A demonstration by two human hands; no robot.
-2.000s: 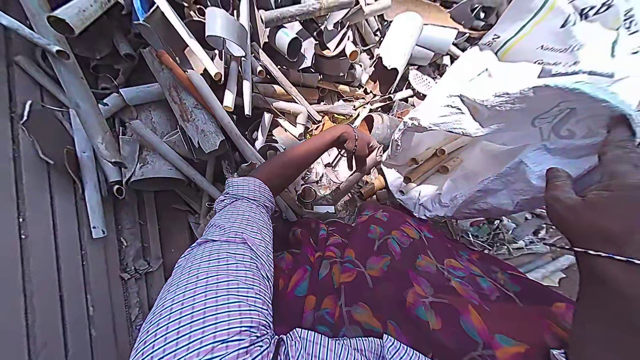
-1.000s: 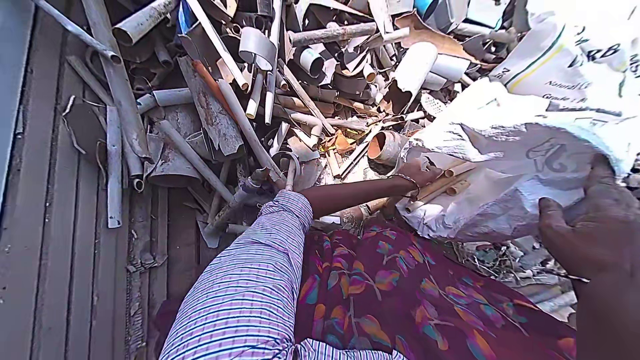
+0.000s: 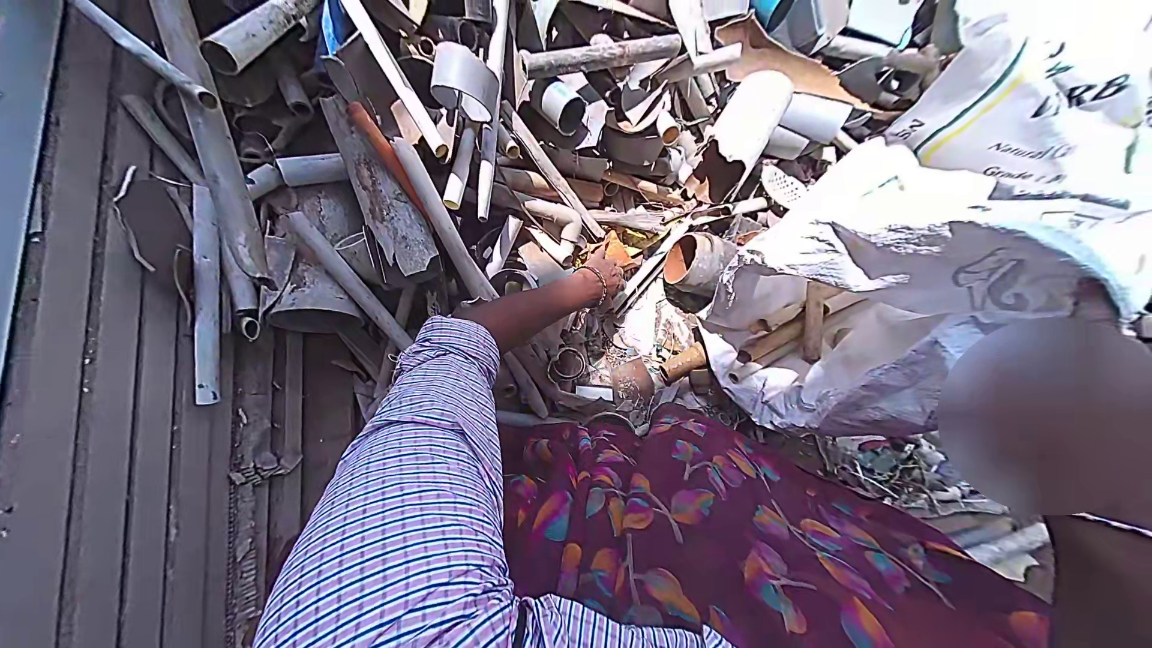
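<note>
My left hand [image 3: 609, 273], below a striped sleeve, reaches into the heap of plastic pipe scrap [image 3: 621, 54]. Its fingers are beside an orange-brown fragment [image 3: 621, 250], partly hidden; whether they grip anything cannot be told. Just right of it lies a short, wide pipe piece [image 3: 697, 261]. My right hand [image 3: 1035, 414], largely blurred, is at the right edge and holds the rim of a white sack [image 3: 864, 378]. The sack's mouth faces left, and several tan pipe pieces [image 3: 783, 342] lie inside it.
Grey ridged boards [image 3: 117, 405] run along the left, with long pipes [image 3: 207, 297] lying over them. Purple floral cloth [image 3: 684, 531] covers the lower middle. Another printed white sack [image 3: 1017, 117] is at the upper right. Small debris [image 3: 900, 468] lies below the held sack.
My left hand was at the sack's mouth a second ago and has moved left, back to the heap. My right hand stays at the sack.
</note>
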